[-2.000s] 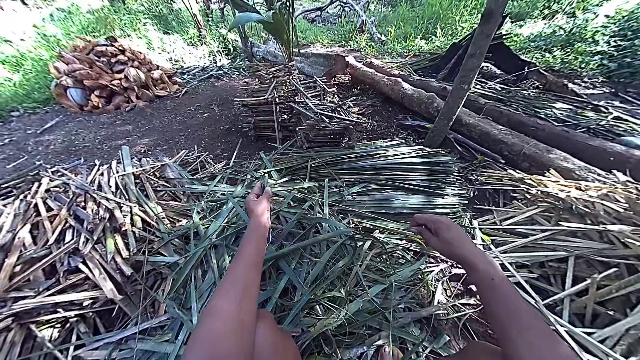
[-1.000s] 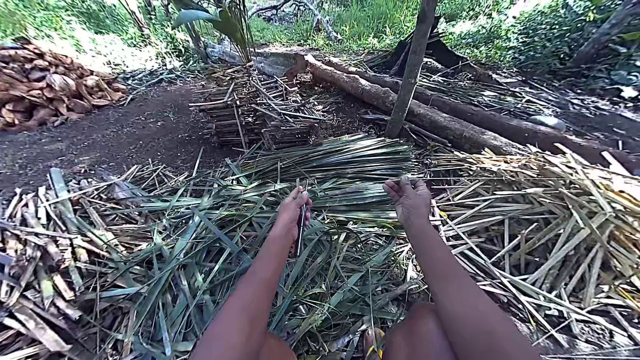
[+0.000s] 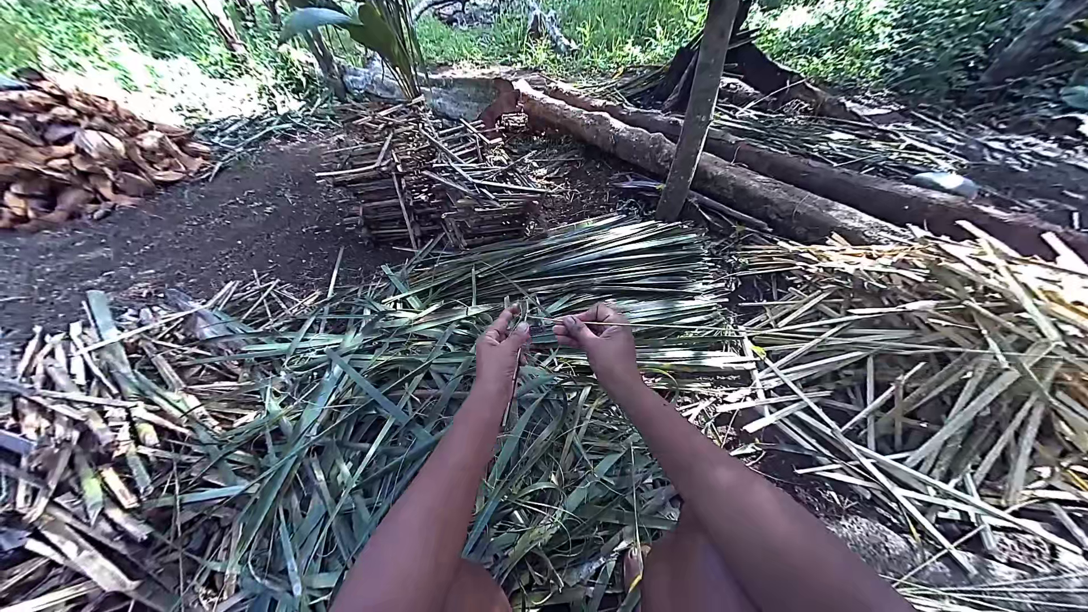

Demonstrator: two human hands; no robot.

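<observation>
My left hand (image 3: 501, 350) is at the middle of the view, its thumb and fingers pinched on a thin strip of leaf that hangs down past the palm. Close to its right, my right hand (image 3: 599, 340) pinches a thin leaf strand, with a small gap between the two hands. Beyond and below them lies a bundle of long green palm leaf strips (image 3: 595, 255), laid roughly side by side. Loose green leaf strips (image 3: 340, 425) are heaped under and left of my hands. The fine ends between my fingers are too small to make out.
Dry pale strips (image 3: 960, 365) are piled at the right, brown cut stalks (image 3: 76, 476) at the left. Behind stand a stack of sticks (image 3: 433, 187), a wooden post (image 3: 699, 110) and long logs (image 3: 612, 136). A heap of coconut husks (image 3: 85, 153) lies at the far left.
My right hand has come in from the right side of the green bundle to beside my left hand. The view has shifted to the right.
</observation>
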